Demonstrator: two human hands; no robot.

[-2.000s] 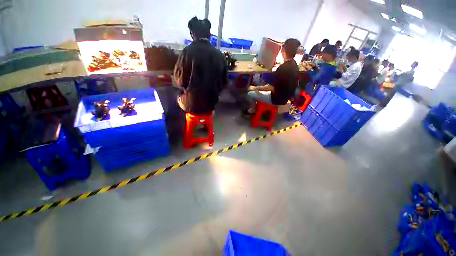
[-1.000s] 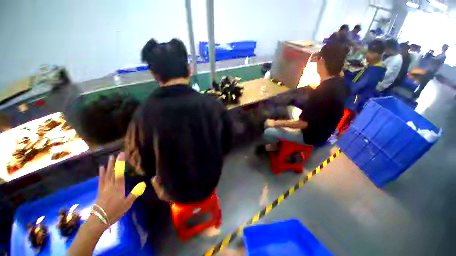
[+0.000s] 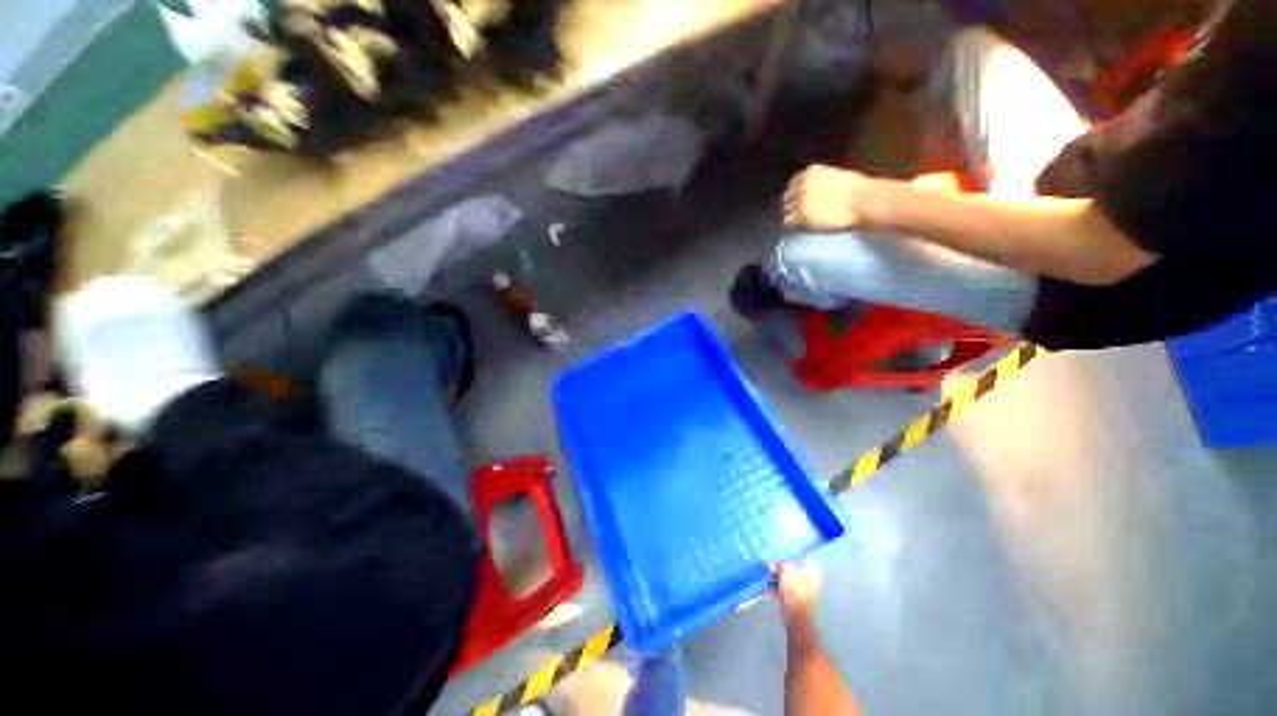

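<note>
A blue plastic tray (image 3: 696, 476) lies tilted across the middle of the view, over the floor between two seated people. Nothing shows inside it. My right hand (image 3: 800, 585) grips its near right corner, thumb at the rim and fingers hidden below. My left hand is not in view; a blurred blue shape at the bottom edge below the tray is unclear.
A person in black (image 3: 238, 560) sits close on the left by a red stool (image 3: 525, 546). Another person's forearm (image 3: 994, 228) is at the right, above a red stool (image 3: 896, 350). Black spiky pieces (image 3: 406, 70) lie on the bench (image 3: 616, 39). Yellow-black tape (image 3: 924, 427) crosses the floor.
The view has moved closer to the seated people and tilted down. My left hand has left the picture. My right hand has appeared, holding the blue tray.
</note>
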